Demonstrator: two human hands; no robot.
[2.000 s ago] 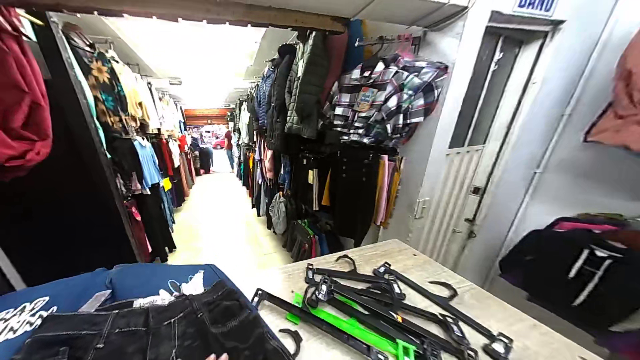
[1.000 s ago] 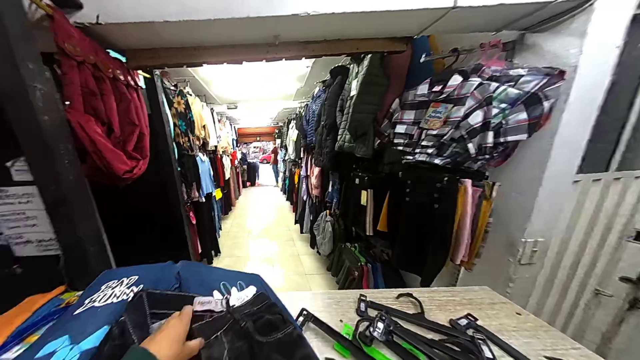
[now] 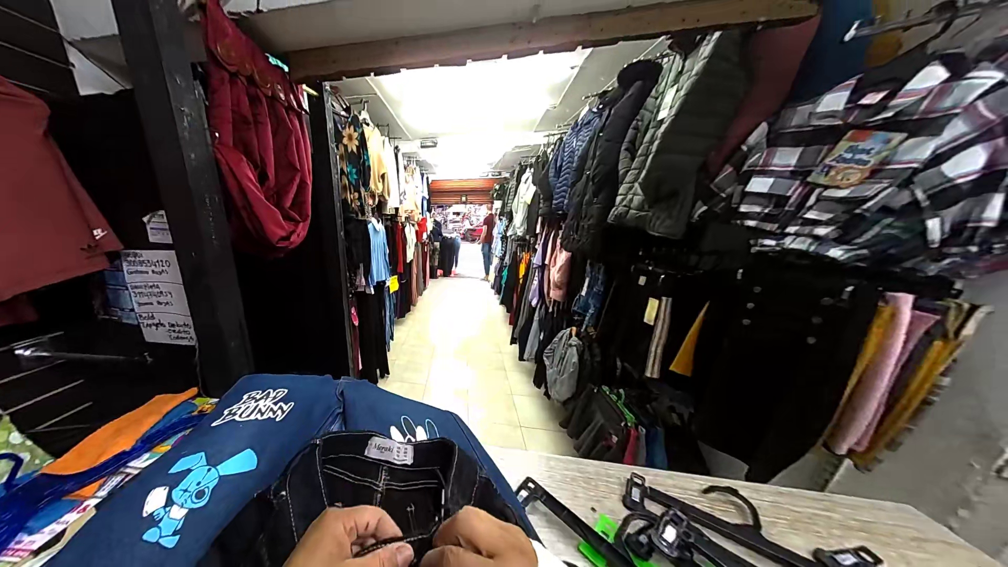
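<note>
Black denim jeans (image 3: pixel 319 472) with pale stitching and a white label inside the waistband lie at the bottom centre. My left hand (image 3: pixel 350 537) pinches the front edge of the waistband between thumb and fingers. Close beside it, my right hand (image 3: pixel 479 539) grips the same front edge, fingers curled. Under the jeans lie blue printed jeans (image 3: pixel 276 441) with white lettering and a light-blue rabbit figure. Black plastic clip hangers (image 3: pixel 693 512), with some green plastic among them, rest on the counter to the right of my hands.
The wood-look counter (image 3: pixel 835 512) runs to the right. Orange cloth (image 3: pixel 126 433) and colourful items lie at the left. Beyond, a tiled aisle (image 3: pixel 465 339) passes between racks of clothes, with a person (image 3: pixel 487 240) far down it. A black post (image 3: pixel 185 197) stands at the left.
The view has swung left. One hand was on the waistband a second ago; now both hands hold its front edge, and the waistband stands raised with its inside showing.
</note>
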